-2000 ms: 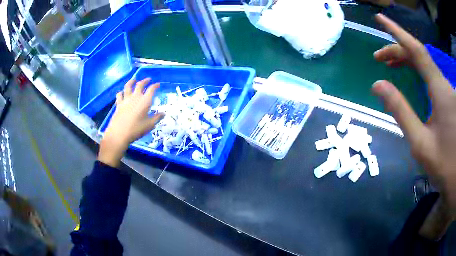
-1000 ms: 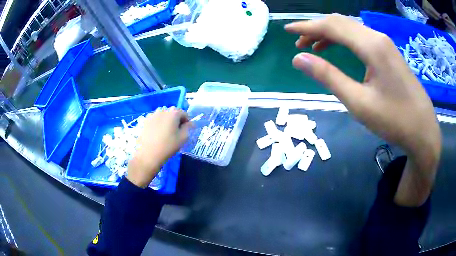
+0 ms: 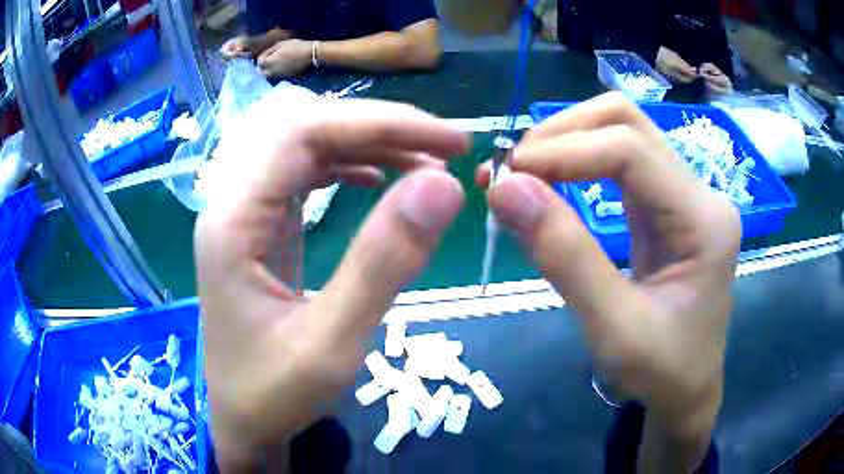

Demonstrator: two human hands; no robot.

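My right hand is raised in front of me and pinches a thin wired stem part between thumb and fingers, its pale rod hanging down and a dark, silvery section at the fingertips. My left hand is raised beside it, thumb and fingers apart, with nothing seen in it. A pile of loose white housings lies on the dark bench below the hands.
A blue bin of assembled pieces stands at lower left. Across the green belt are another blue bin, a small clear box and a bag partly behind my left hand. Two people sit opposite. A metal upright stands at left.
My left hand has left the blue bin and clear tray and risen beside my right hand. My right hand now holds the stem part. The view has turned right and upward.
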